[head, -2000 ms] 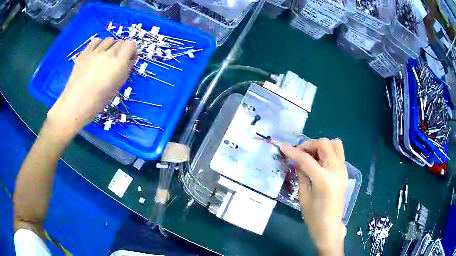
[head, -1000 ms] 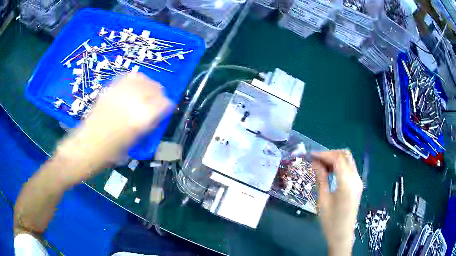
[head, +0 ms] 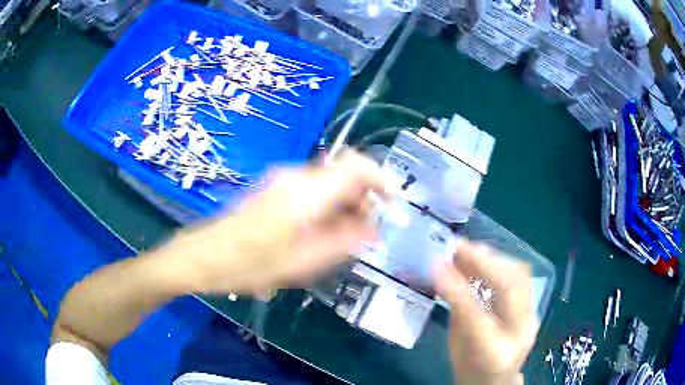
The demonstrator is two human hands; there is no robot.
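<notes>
The silver-white pneumatic fixture (head: 439, 177) stands in the middle, with a small dark slot in its top plate. My left hand (head: 323, 218) is blurred over the fixture's left side, fingers bent together; I cannot tell whether it holds a wired part. My right hand (head: 488, 301) is blurred at the fixture's lower right, over the clear plastic box (head: 547, 282), fingers bent; nothing can be made out in it. The blue tray (head: 98, 101) at the left holds many wired parts (head: 184, 147) with white blocks and thin leads.
Clear boxes (head: 556, 45) are stacked along the far edge. A filled blue and clear tray stack (head: 617, 180) stands at the right. A loose part pile (head: 577, 355) and slim metal tools (head: 612, 310) lie at lower right. Air hoses curve left of the fixture.
My left hand has moved from the blue tray rightward to the fixture. My right hand went from the fixture to over the clear box, and is now lower left, near the fixture's edge.
</notes>
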